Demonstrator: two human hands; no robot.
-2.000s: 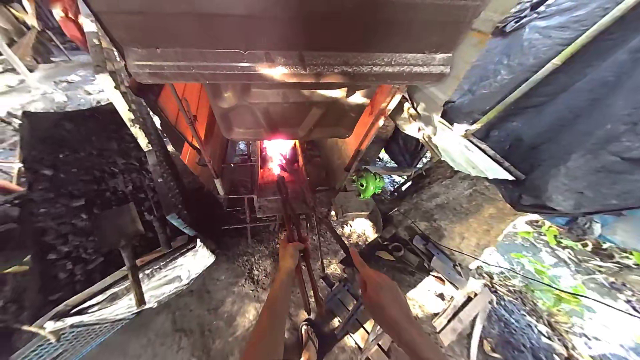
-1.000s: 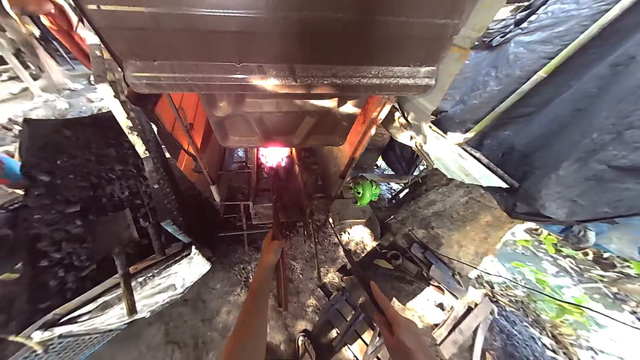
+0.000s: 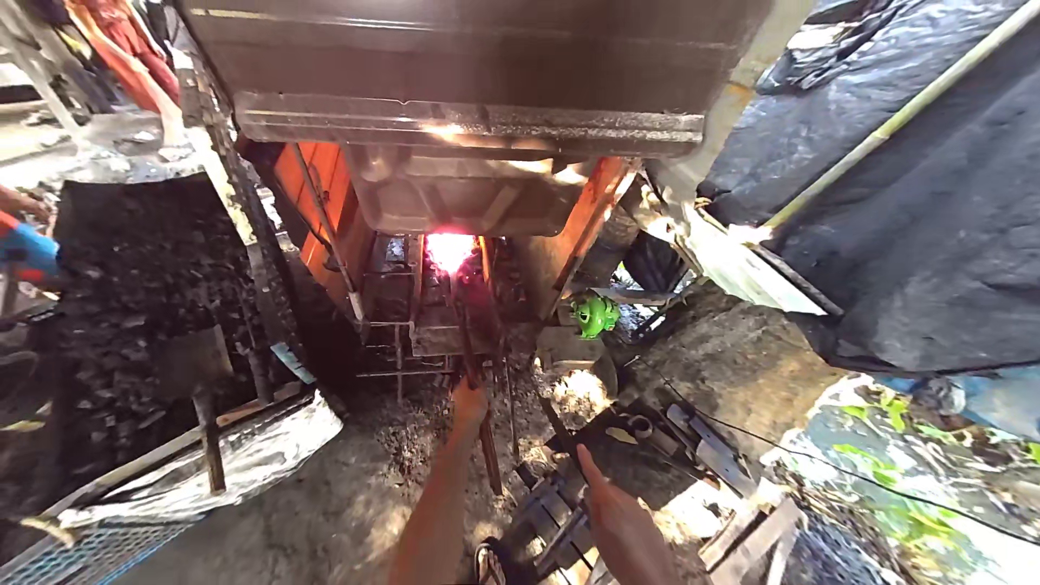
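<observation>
Glowing coals [image 3: 449, 250] burn in a forge trough beneath a large sheet-metal hood [image 3: 471, 73]. My left hand [image 3: 470, 400] is closed around long, dark metal tongs [image 3: 465, 341], whose far end reaches toward the fire; the tip is lost in glare and shadow. Lower right, my right hand [image 3: 609, 504] grips a long, thin dark rod or bar [image 3: 561, 422] that slants up and left, its far end near a round container [image 3: 605, 370]. A bright green blower [image 3: 595, 315] stands right of the forge.
A bed of charcoal [image 3: 146, 276] with a shovel [image 3: 195, 357] lies left, beside a pole. Metal pieces and tools [image 3: 707, 447] cover a low bench at right. Black sheeting [image 3: 934, 203] hangs on the right. Other people [image 3: 134, 61] are at the upper and middle left edge.
Two seconds ago both hands were nearer each other, with the tongs' handles spread. My left hand has since closed them together and sits lower in view. The fire's glow remains.
</observation>
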